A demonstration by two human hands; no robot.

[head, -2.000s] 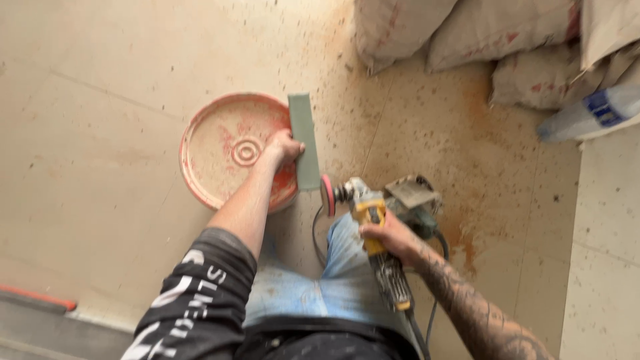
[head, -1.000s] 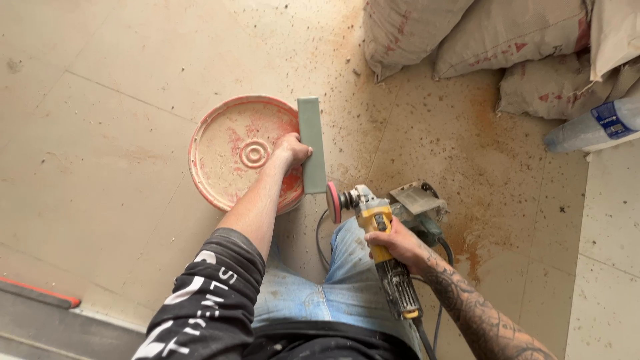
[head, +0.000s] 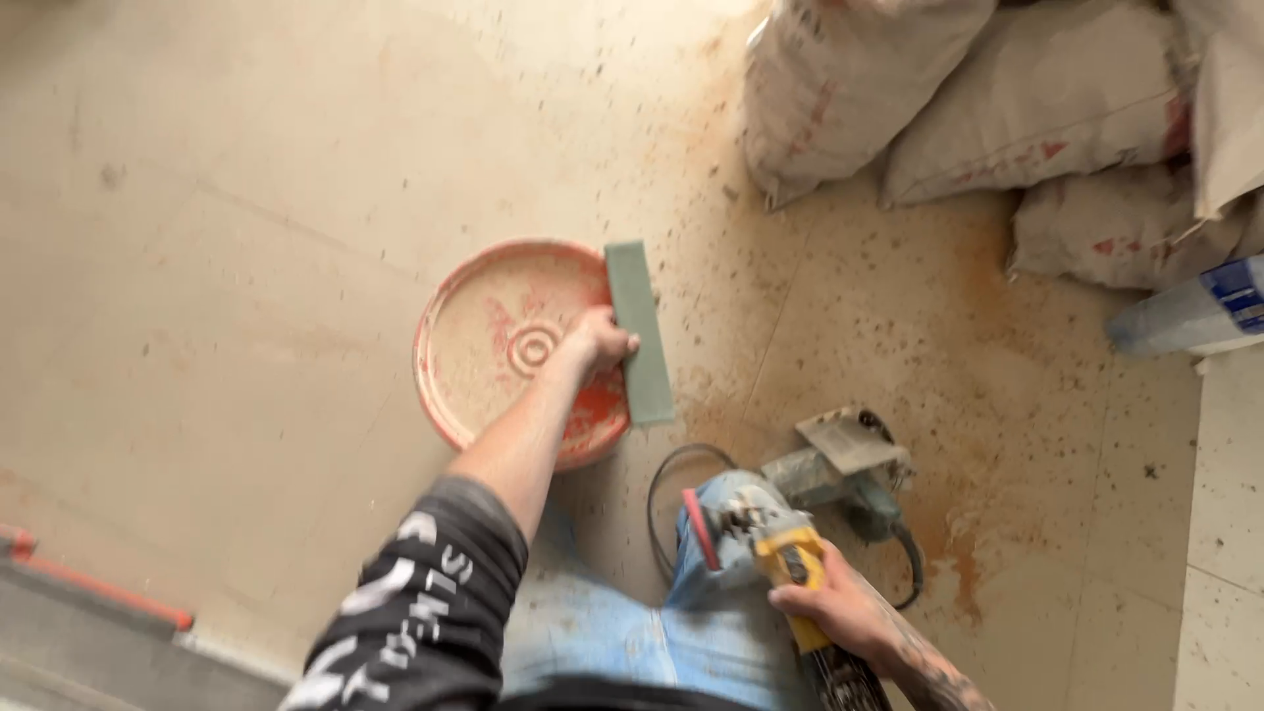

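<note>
My left hand (head: 600, 344) grips a narrow green-grey tile strip (head: 640, 336) at its left edge, over the right side of a round red bucket lid (head: 464, 395) coated with pale dust. My right hand (head: 839, 604) is closed around the yellow and black body of an angle grinder (head: 790, 553). A pink-red disc (head: 701, 530) on the grinder faces left, below and to the right of the strip and apart from it. Whether the disc is spinning cannot be told.
A dusty circular saw (head: 849, 464) with a cord lies on the floor beside my knee. Filled sacks (head: 1037, 99) are piled at the upper right, near a plastic-wrapped roll or bottle (head: 1185, 311). A red-edged grey tool or rail (head: 99, 592) lies at lower left.
The grinder in my right hand has moved down and away from the strip, where its disc was close to the lower end. My left hand still holds the strip at the lid.
</note>
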